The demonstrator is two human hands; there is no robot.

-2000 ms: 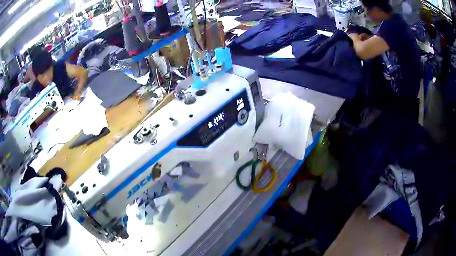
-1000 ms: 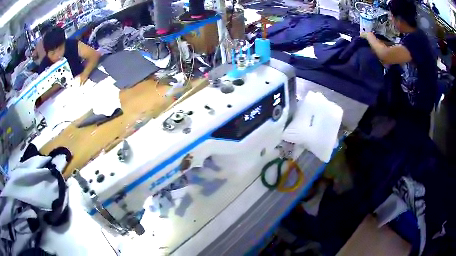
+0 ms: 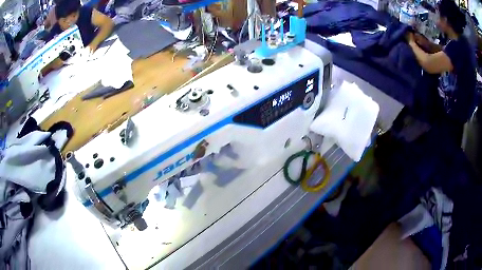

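Observation:
Neither of my hands is in view. The white lockstitch machine head (image 3: 211, 132) with its blue stripe stands in front of me. The tension assembly and needle end (image 3: 129, 211) is at its lower left, over the lit white bed; the needle itself cannot be made out. Several small grey pieces (image 3: 198, 187) lie or hang below the arm. Scissors with one green and one yellow handle loop (image 3: 307, 170) lie at the right of the bed. A white cloth (image 3: 349, 118) lies beyond them.
Grey cut panels with black edges (image 3: 31, 163) are heaped at the left. The blue thread holder (image 3: 280, 39) stands behind the arm. One person works at a machine at upper left, another handles dark cloth (image 3: 364, 58) at upper right. Dark fabric hangs at the right.
The view has shifted, so the machine and scissors show farther right, and since one second ago slightly higher. The person at upper right has moved their arms on the dark cloth.

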